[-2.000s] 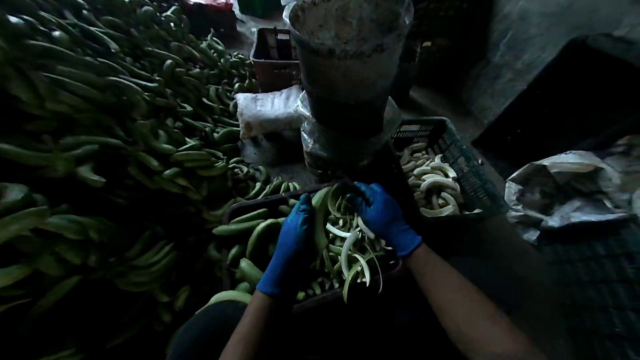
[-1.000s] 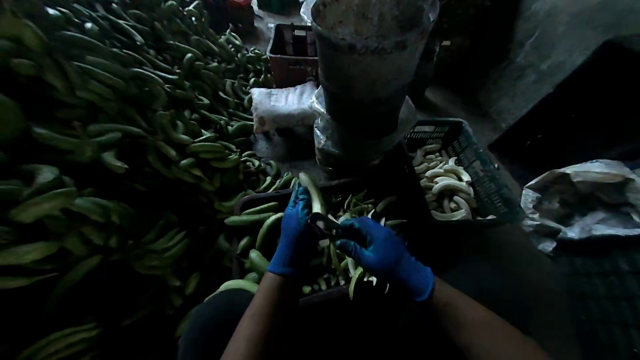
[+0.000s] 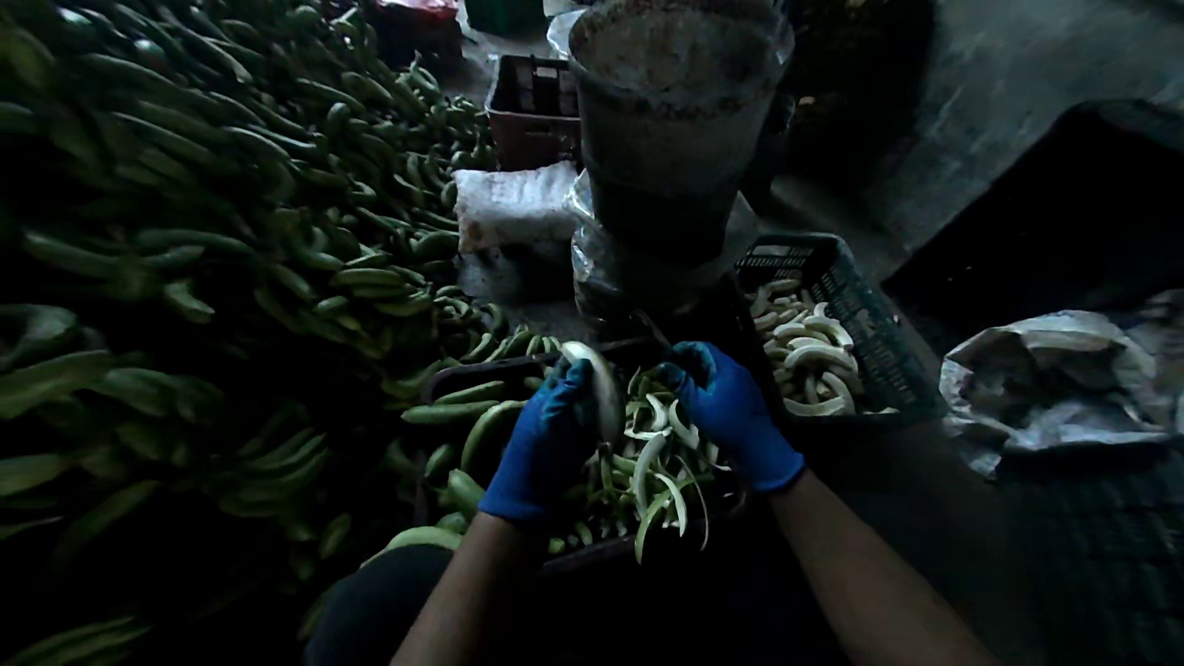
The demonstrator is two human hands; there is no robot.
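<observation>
My left hand [image 3: 548, 442], in a blue glove, is closed around a pale, peeled plantain [image 3: 599, 388] held upright over a dark crate. To its right, my right hand [image 3: 731, 412], also gloved in blue, has curled fingers around a thin dark tool [image 3: 653, 330], perhaps a knife, whose tip points up and left. Beneath both hands the dark crate [image 3: 578, 558] holds unpeeled green plantains [image 3: 490, 430] at its left and strips of peel [image 3: 649, 472] at its right. Peeled plantains [image 3: 814, 356] lie in a green plastic crate [image 3: 879, 356] beyond my right hand.
A large heap of green plantains [image 3: 305, 222] fills the left side. Ahead stand a grimy bucket [image 3: 680, 120] on clear plastic and a reddish crate [image 3: 535, 134], with a stuffed white sack [image 3: 514, 205] nearby. A crumpled white sack [image 3: 1050, 370] lies at the right.
A second ago my hands were close together at a plantain; now they are apart, the right one farther right. The plantain in my left hand shows more pale flesh.
</observation>
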